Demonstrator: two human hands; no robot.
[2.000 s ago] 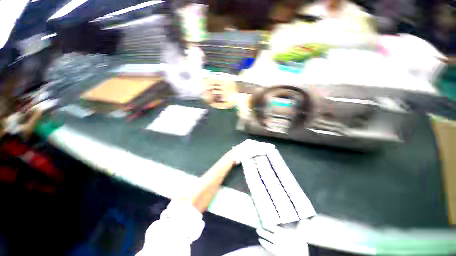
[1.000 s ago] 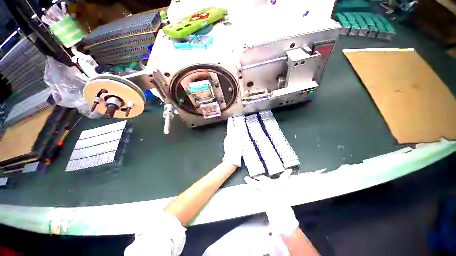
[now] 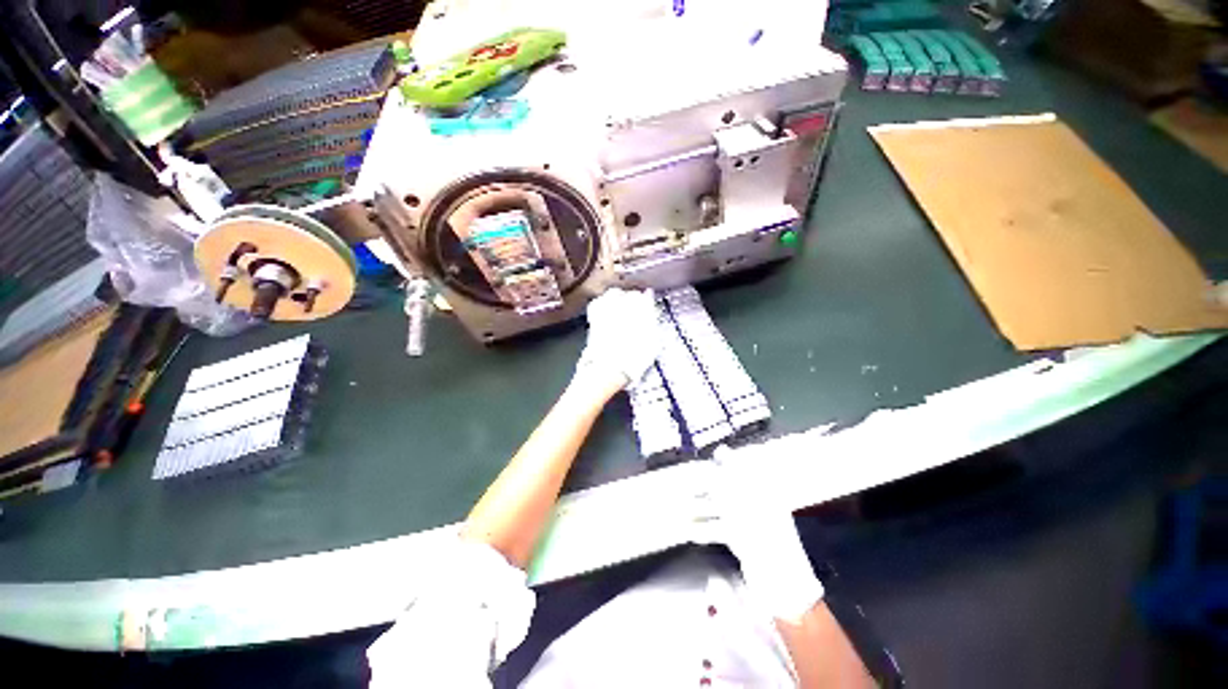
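Note:
Grey parts (image 3: 710, 370) lie in three close columns on the green bench, just in front of the wrapping machine (image 3: 700, 81). My left hand (image 3: 626, 337), in a white glove, is on the far part of the left column with its fingers bunched; whether it grips a part cannot be told. My right hand (image 3: 757, 509), also gloved, is at the near end of the columns over the pale bench edge; its fingers blend into the white and their hold is unclear. The ring head (image 3: 576, 232) has metal parts and a teal piece inside.
A tape reel (image 3: 303, 263) and an upright post (image 3: 418, 320) stand left of the ring. More grey parts (image 3: 236, 404) lie at left. A cardboard sheet (image 3: 1044, 229) lies right, teal parts (image 3: 923, 61) behind it. A green case (image 3: 485, 67) is on the machine.
The grey columns have gone from tilted in both hands to lying on the bench. Since one second ago, my left hand has moved up over the left column and my right hand slightly down.

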